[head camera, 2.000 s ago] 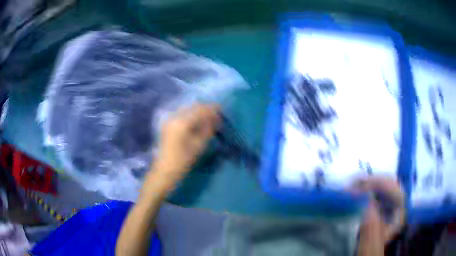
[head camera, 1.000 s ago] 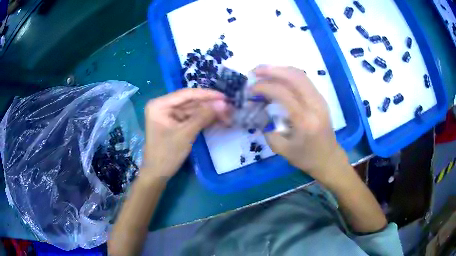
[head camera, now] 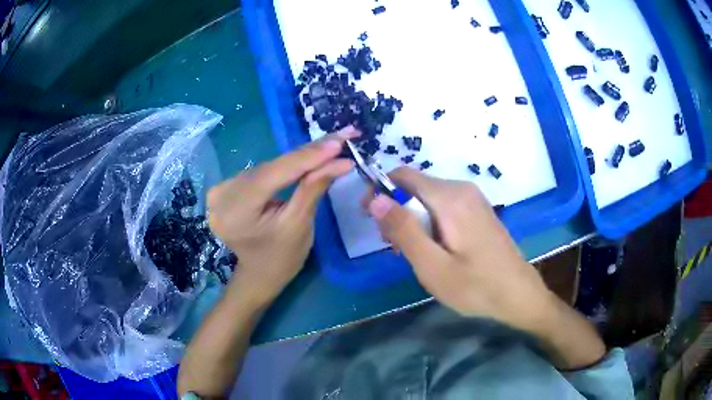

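My right hand [head camera: 461, 242] holds the side cutters [head camera: 380, 178], with metal jaws and blue near the pivot. The jaws point up and left to the fingertips of my left hand [head camera: 269, 207]. The left thumb and fingers are drawn together at the jaw tips; whether a small part is between them cannot be made out. Both hands are over the near left corner of the left tray [head camera: 574, 187]. Just beyond the fingertips lies a heap of small black parts [head camera: 336, 101] on the tray's white bottom, with several more scattered to the right.
A clear plastic bag [head camera: 70, 234] lies open at the left, with black moulded clusters [head camera: 176, 242] at its mouth. The right tray [head camera: 617, 223] holds larger black parts [head camera: 611, 90], spread out. A brown cardboard box [head camera: 644, 281] is below it. A blue bin [head camera: 117, 387] shows under the bag.
The hands have moved from the bag side and the tray's near edge to meet over the left tray. The dark cluster seen between them a second ago no longer shows there; more pieces lie scattered.
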